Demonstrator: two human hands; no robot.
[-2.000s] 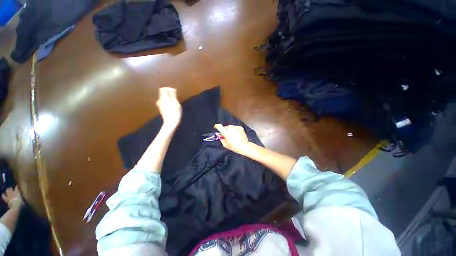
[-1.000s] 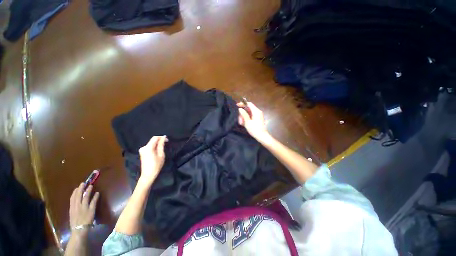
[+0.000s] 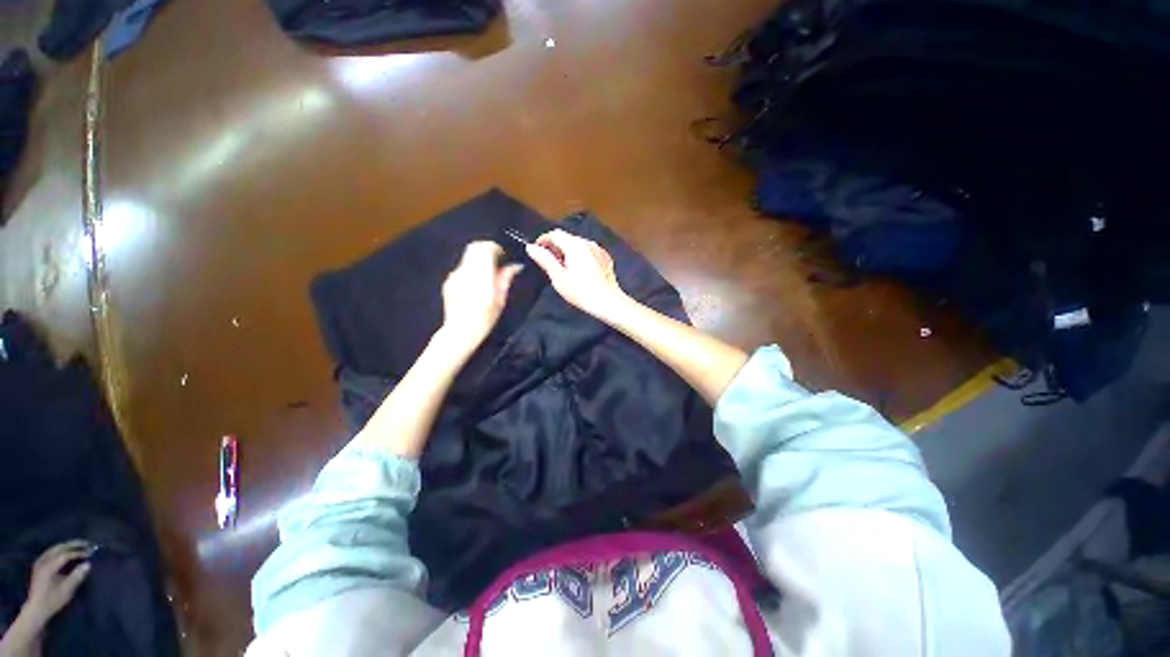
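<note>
A black garment (image 3: pixel 565 424) lies spread on the brown table in front of me, its far corners pointing away. My right hand (image 3: pixel 577 267) holds the thread snips (image 3: pixel 518 238), whose silver tips point left over the garment's far part. My left hand (image 3: pixel 477 293) is just left of the snips, over the cloth, with its fingertips bent together. Whether it pinches a thread or cloth is too small to tell.
A tall dark garment stack (image 3: pixel 949 154) stands at right. A second pair of snips (image 3: pixel 227 483) lies at left. Another worker's hand (image 3: pixel 58 578) rests on dark cloth (image 3: pixel 77 475) at lower left. A folded dark garment (image 3: pixel 385 18) lies at the far side.
Both my hands have come together over the garment's far part. The other worker's hand has left the second snips, which now lie turned more upright in view.
</note>
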